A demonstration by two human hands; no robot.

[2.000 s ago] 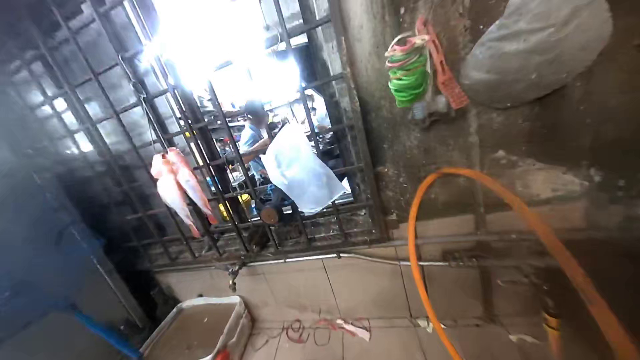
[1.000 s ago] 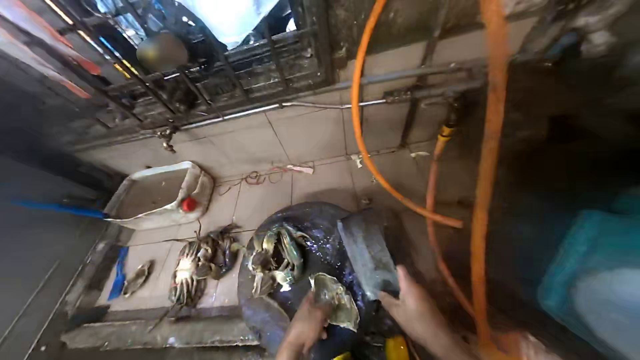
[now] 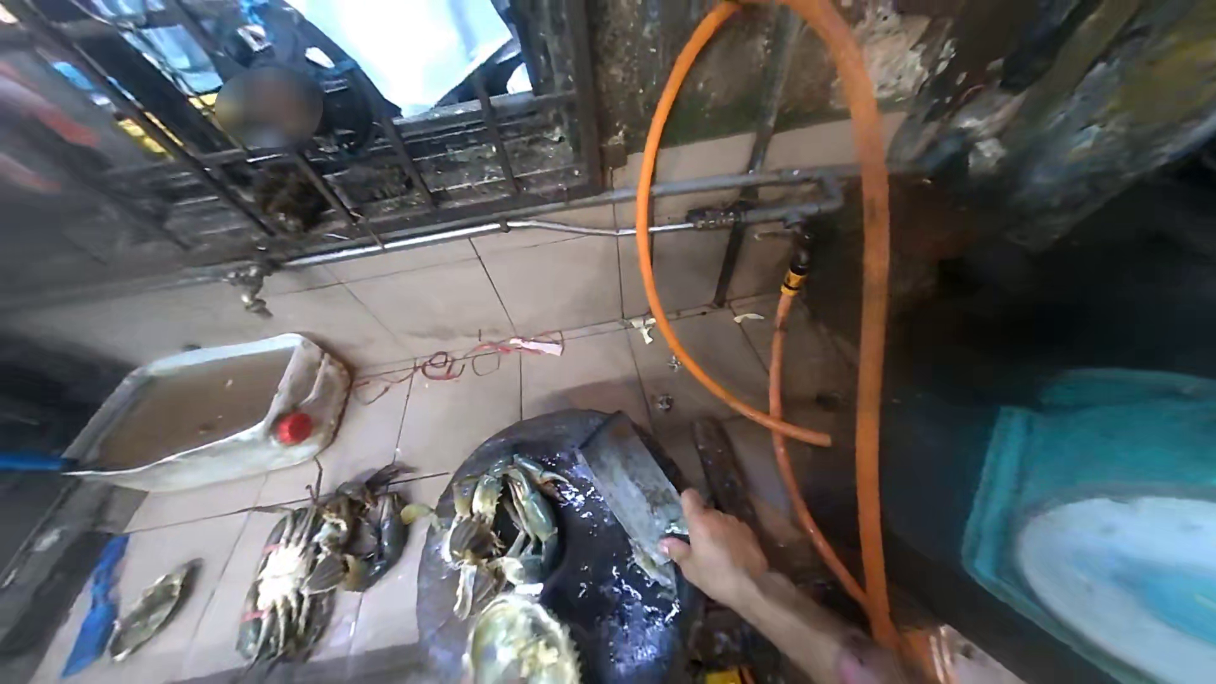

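Observation:
My right hand (image 3: pixel 717 551) grips a wide-bladed metal cleaver (image 3: pixel 627 480), whose blade lies over the right part of a dark round chopping block (image 3: pixel 608 603). On the block's left part are crab pieces with legs and claws (image 3: pixel 508 518). A crab's top shell (image 3: pixel 521 646), its hollow side up, shows at the bottom edge. My left hand is not visible. Left of the block, crabs with reddish bands (image 3: pixel 285 579) lie on the tiles, one showing its pale underside. Another crab shell (image 3: pixel 152 608) lies farther left.
A cut-open white plastic container (image 3: pixel 323 380) of murky water, with a red cap, stands at the left. An orange hose (image 3: pixel 869 332) loops down on the right, near a teal plastic tub (image 3: pixel 997 494). A barred window (image 3: pixel 418 161) and pipes line the wall behind.
The view has tilted down from the window and wall to the block. A second ago my left hand held the crab shell; that hand is now out of view. The cleaver remains in my right hand.

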